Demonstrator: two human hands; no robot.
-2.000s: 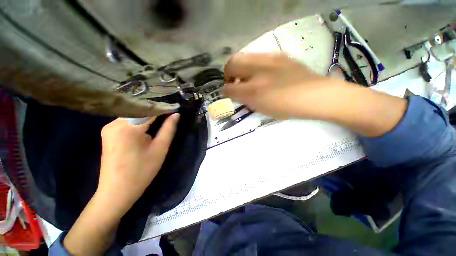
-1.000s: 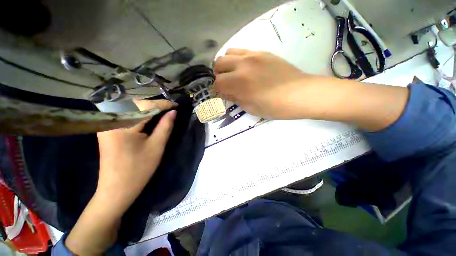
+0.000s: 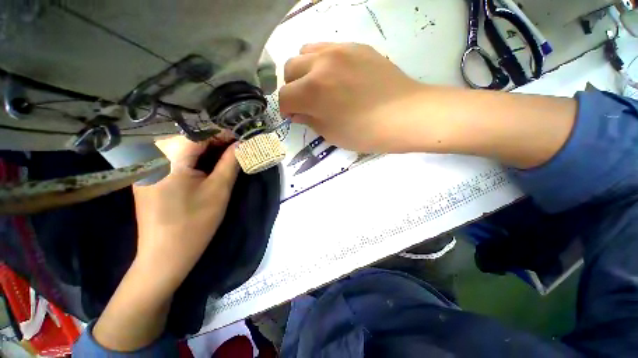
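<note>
My left hand (image 3: 183,217) holds the dark fabric (image 3: 255,224) at the sewing area, thumb on top; its fingertips are partly hidden behind the machine. My right hand (image 3: 343,94) is just right of the tension assembly (image 3: 239,106), fingers bent together. A thin shiny strip shows by its fingertips, but I cannot tell if it is held. The cream ribbed knob (image 3: 260,153) hides the needle area. Thread snips (image 3: 311,156) lie on the table below my right hand, blades pointing lower left.
The machine head (image 3: 154,42) fills the upper left, with a worn edge bar over the fabric. Black-handled scissors (image 3: 505,49) and a white-blue pen (image 3: 526,24) lie upper right. A printed ruler (image 3: 392,227) runs along the table edge. A red basket (image 3: 42,321) is lower left.
The view has shifted, so the machine parts and knob appear further left. My right hand stays beside the tension assembly, with its fingers now clear of the knob. My left hand stays on the fabric.
</note>
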